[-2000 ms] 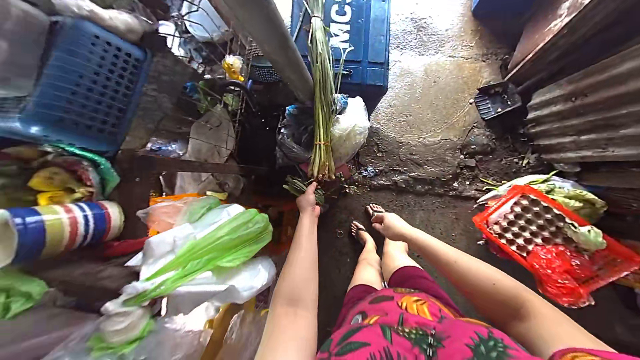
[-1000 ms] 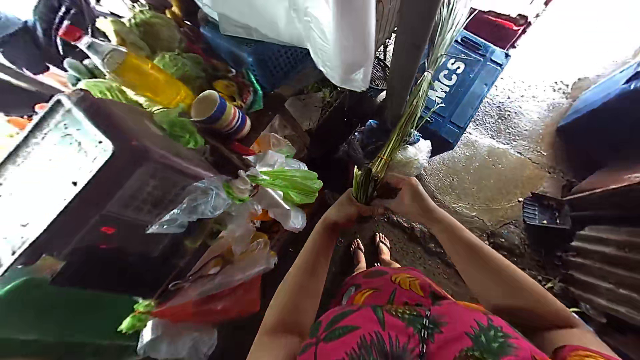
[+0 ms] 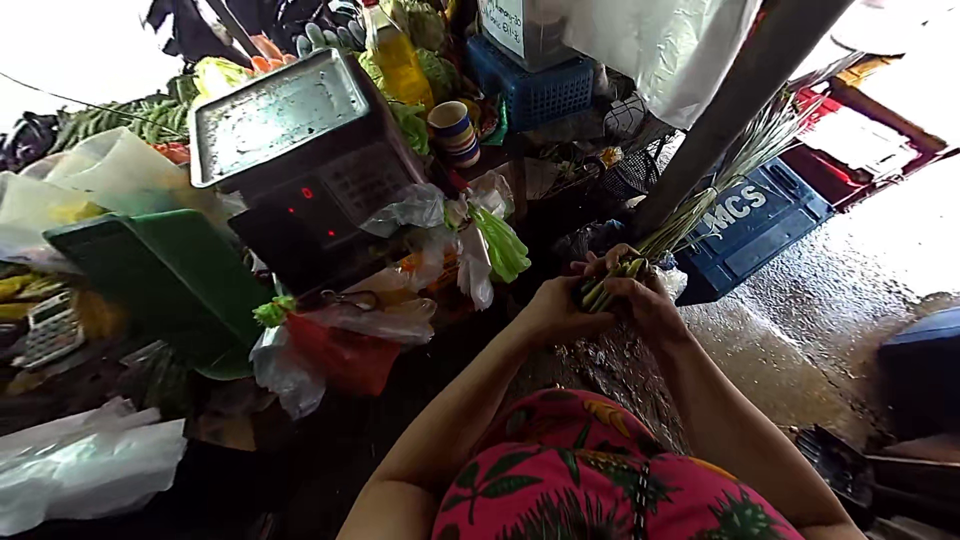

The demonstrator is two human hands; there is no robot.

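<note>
A long bundle of thin green stalks, perhaps lemongrass [image 3: 679, 221], slants from my hands up to the right past a metal post [image 3: 739, 97]. My left hand [image 3: 574, 304] is closed around the thick lower end of the bundle. On the right side of that same end, my right hand [image 3: 645, 300] grips with its thumb on top of the stalks. The two hands are close together, and some fingers are hidden behind the stalks. Behind the bundle's middle is a dark blue plastic crate [image 3: 757, 217].
At upper left stands a digital scale [image 3: 281, 120], with a green plastic container [image 3: 165, 277] and plastic bags [image 3: 345, 345] around it. A bottle of yellow liquid [image 3: 401, 64] and a striped cup [image 3: 454, 135] stand behind. A blue basket [image 3: 536, 90] is farther back. The ground at right is wet.
Two seconds ago only my left hand was at the bundle, which hung nearly straight ahead; my right hand has since joined it. The view has swung left, bringing in the scale.
</note>
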